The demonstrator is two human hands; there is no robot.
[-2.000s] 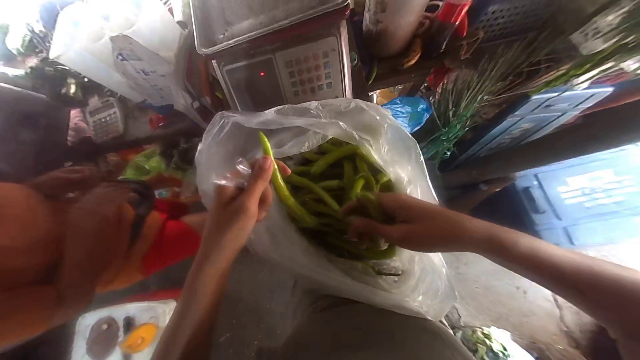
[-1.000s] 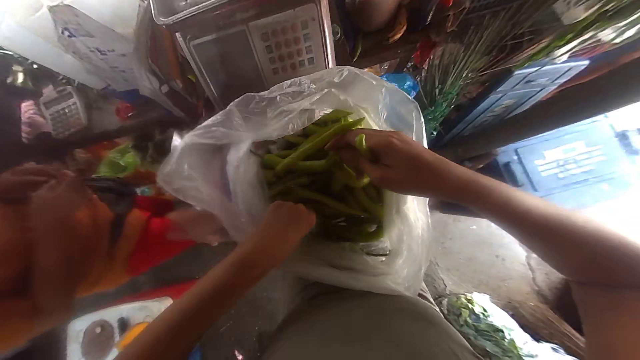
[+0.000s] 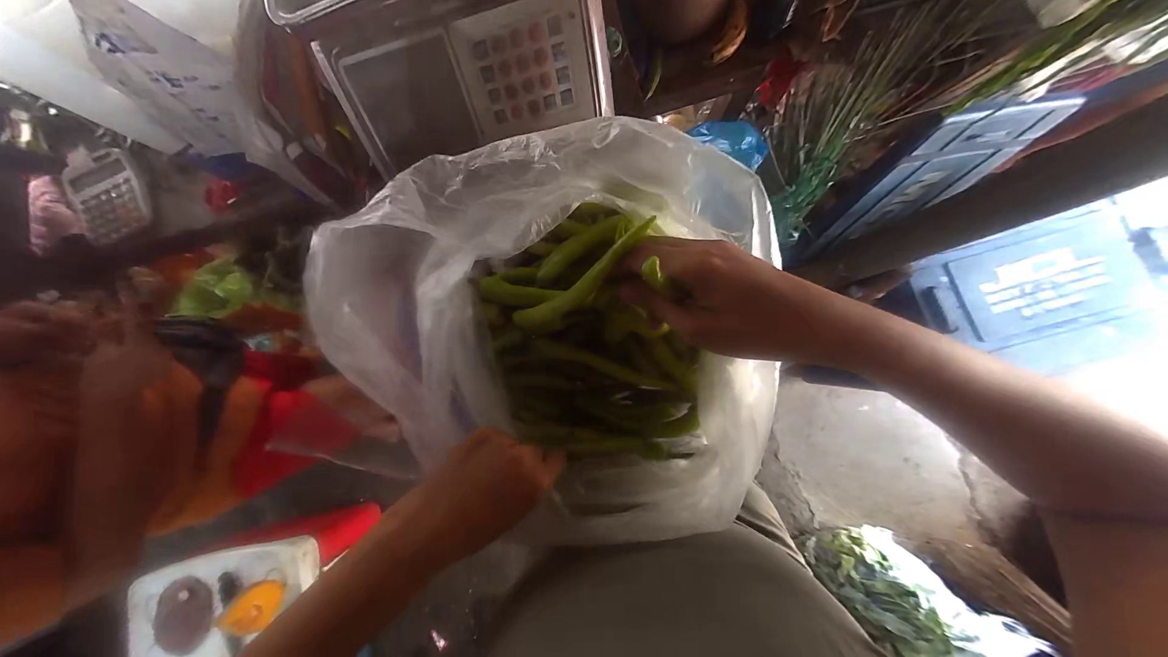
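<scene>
Long green chili peppers [image 3: 593,365] fill a clear plastic bag [image 3: 584,502] that rests open against my lap. My right hand [image 3: 707,292] is inside the bag's right side with its fingers around some of the peppers; one pepper tip pokes out by the knuckles. At the bag's lower left rim is my left hand [image 3: 502,479], its fingers curled in on the plastic edge close to the lowest peppers. Whether it also holds a pepper is hidden.
A digital scale [image 3: 456,78] stands just beyond the bag. Another person's arms [image 3: 82,411] are close on the left, above a white tray [image 3: 146,593]. A calculator [image 3: 108,196] lies upper left; blue crates [image 3: 1031,283] and leafy greens [image 3: 876,593] are on the right.
My left hand, which held up a green pepper two seconds ago, has come down to the bag's lower left rim. My right hand has stayed among the peppers. The view has shifted.
</scene>
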